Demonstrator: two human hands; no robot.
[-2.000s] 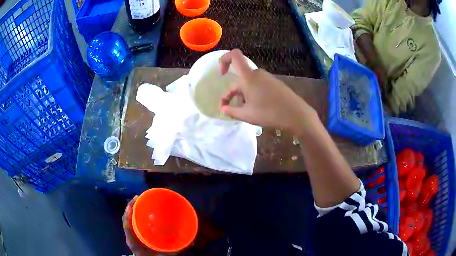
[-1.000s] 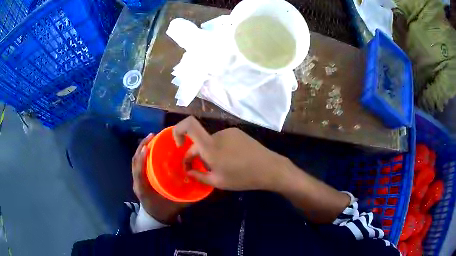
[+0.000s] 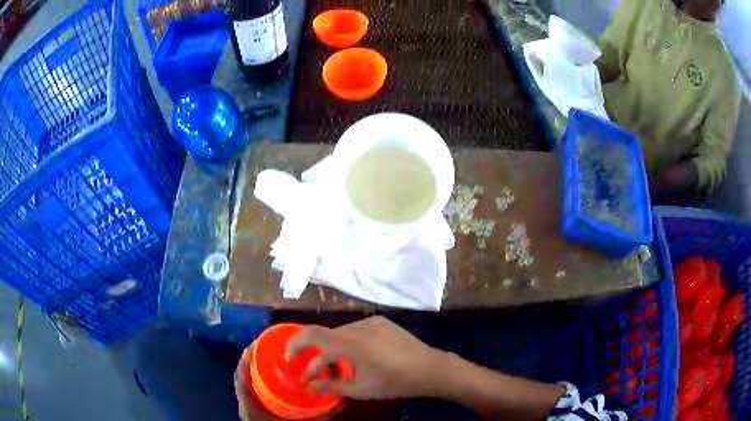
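An orange plastic half shell [image 3: 276,370] is held low in front of me, its open top facing up. My left hand [image 3: 247,390] grips its left side and is partly hidden behind it. My right hand [image 3: 366,358] reaches over the shell with its fingers bent inside the opening; whether they pinch anything is hidden. A white bowl [image 3: 443,168] with cloudy yellowish liquid stands on the brown board [image 3: 543,284]. A white cloth [image 3: 379,267] lies crumpled under and beside it. Small clear inserts [image 3: 517,245] lie scattered right of the bowl.
A blue parts tray [image 3: 609,238] is at the board's right end. Two orange shells [image 3: 354,74] sit on the dark conveyor [image 3: 428,74]. A dark bottle [image 3: 262,41] and blue ball-shaped object [image 3: 207,123] are left. Blue crates [image 3: 132,205] flank the bench. A person [image 3: 671,90] is at right.
A second ago my right hand was also in the shell. Two seconds ago it was over the bowl. The view has shifted, so bench and hands appear lower than one second ago.
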